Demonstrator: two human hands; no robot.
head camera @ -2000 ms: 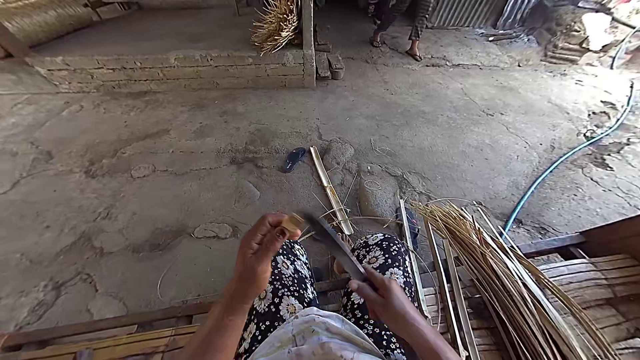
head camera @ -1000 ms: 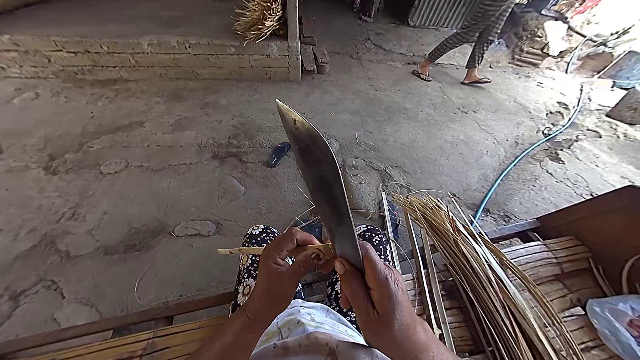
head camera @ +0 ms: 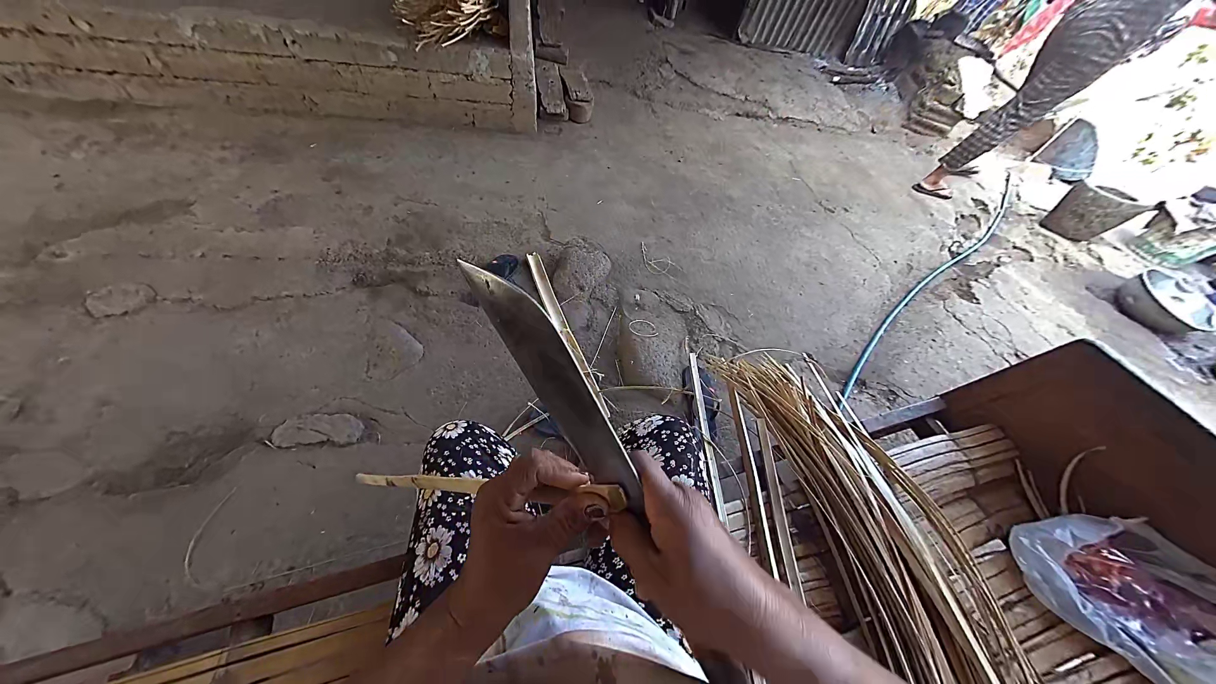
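My left hand (head camera: 521, 518) grips a short bamboo strip (head camera: 418, 483) near its right end; the rest sticks out to the left over the knee. My right hand (head camera: 679, 541) is closed around the lower end of a machete (head camera: 560, 380), whose broad blade slants up and left. The blade's lower edge meets the end of the strip between both hands. The machete's handle is mostly hidden by the palm. Beyond the knees, a split bamboo piece (head camera: 568, 332) lies partly behind the blade.
A bundle of thin bamboo strips (head camera: 845, 475) lies on the slatted bamboo bench (head camera: 959, 456) at right, by a plastic bag (head camera: 1092, 579). A blue hose (head camera: 917, 290) crosses the concrete floor. A person's legs (head camera: 1021, 95) and a bucket (head camera: 1092, 211) are at upper right.
The machete blade has tilted further left since one second ago, its lower part staying at the strip's end. The other person has moved right. The view has shifted.
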